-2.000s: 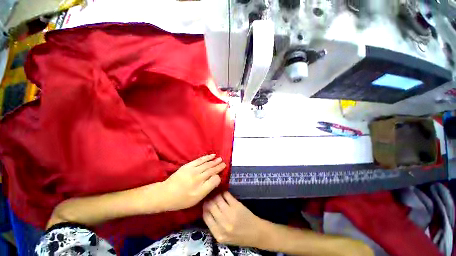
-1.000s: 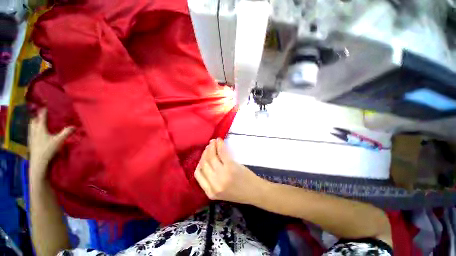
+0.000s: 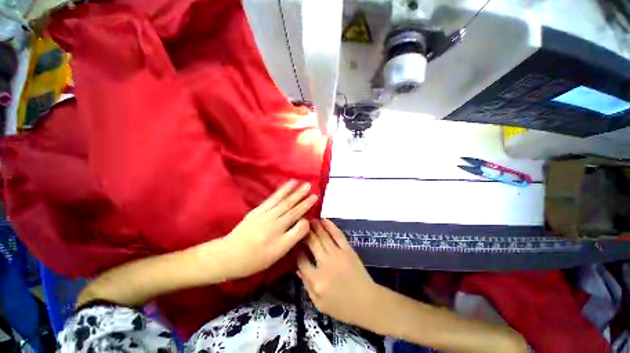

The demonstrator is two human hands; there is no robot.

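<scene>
A large shiny red garment (image 3: 159, 152) lies bunched over the left of the machine table, its right edge running up to the lit needle area. The presser foot (image 3: 358, 131) shows under the machine head, just right of the cloth edge. My left hand (image 3: 266, 234) lies flat on the cloth near this edge, fingers towards the needle. My right hand (image 3: 335, 269) pinches the edge of the red garment at the table's front, just below my left fingertips. The cloth between its fingers is mostly hidden.
The machine head (image 3: 442, 41) with its control panel (image 3: 546, 83) stands above. Red-handled snips (image 3: 496, 172) lie right of the needle. A brown open box (image 3: 584, 196) stands at the right. A ruler strip (image 3: 463, 243) runs along the front edge. A yellow holder (image 3: 45, 79) is at upper left.
My left hand has moved from the garment's far left side to its right edge near my right hand. My right hand has shifted slightly down and right. The cloth has spread left.
</scene>
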